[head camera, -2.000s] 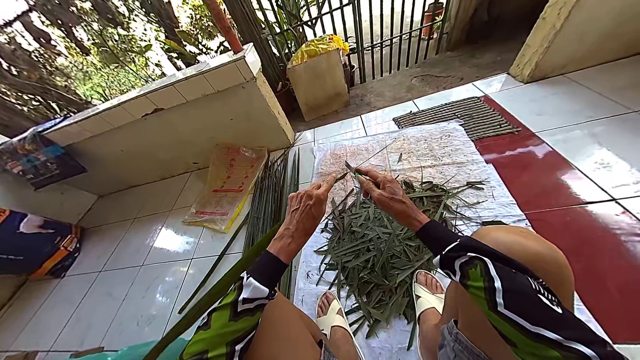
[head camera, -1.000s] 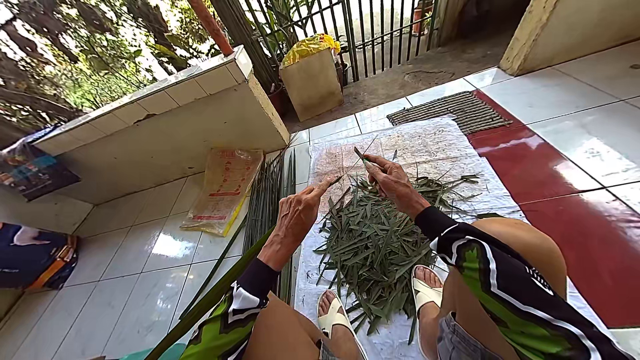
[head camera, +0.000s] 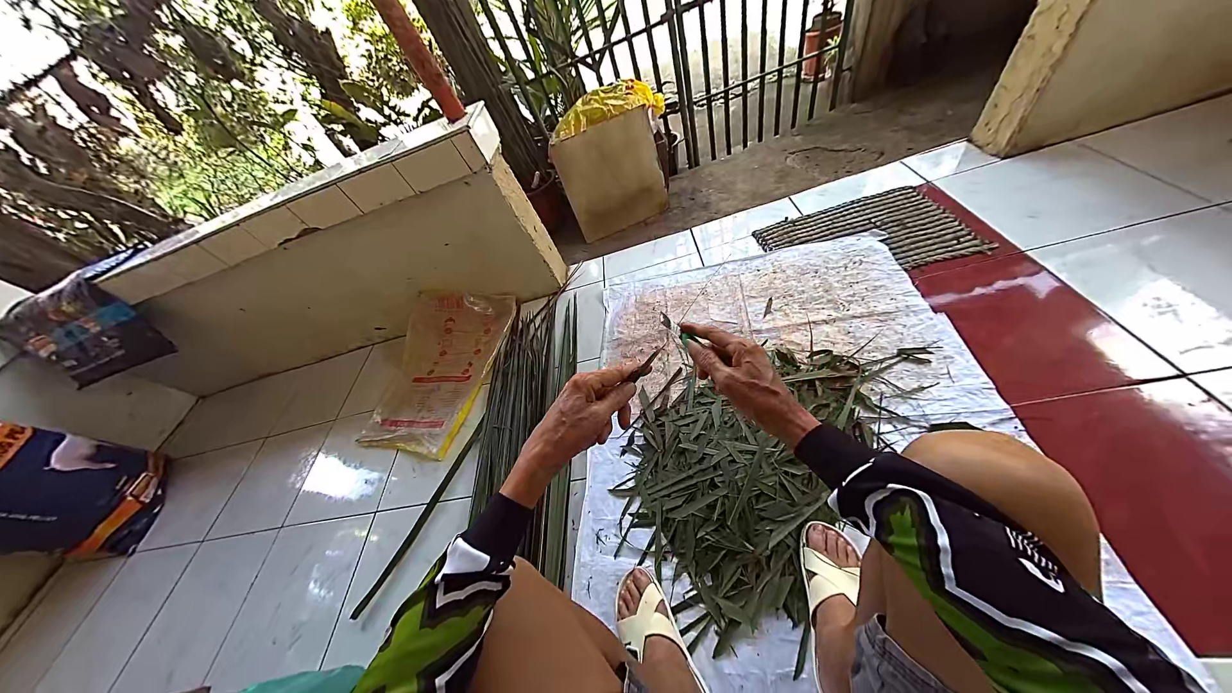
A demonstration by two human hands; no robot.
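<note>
My left hand point(head camera: 582, 414) pinches a short, dark, pointed piece point(head camera: 647, 366), apparently a leaf end. Just right of it, my right hand point(head camera: 741, 373) grips a small knife point(head camera: 668, 323) by its green handle, the blade pointing up and left. The two hands are close but apart. Beneath them lies a heap of cut green leaf strips point(head camera: 731, 500) on a white woven plastic sheet point(head camera: 828, 279), between my sandalled feet. Long uncut leaf strips point(head camera: 525, 414) lie in a bundle left of the sheet, with one single strip point(head camera: 416, 529) on the tiles.
A printed plastic sack point(head camera: 438, 375) lies on the tiles beside the long strips. A ribbed mat point(head camera: 876, 229) touches the sheet's far edge. Beyond are a low wall point(head camera: 366, 250), a square planter point(head camera: 611, 178) with a yellow bag on it, and a metal gate point(head camera: 741, 87).
The long green leaf that ran under my left forearm in the earlier frames no longer shows there. My hands have stayed over the far side of the heap.
</note>
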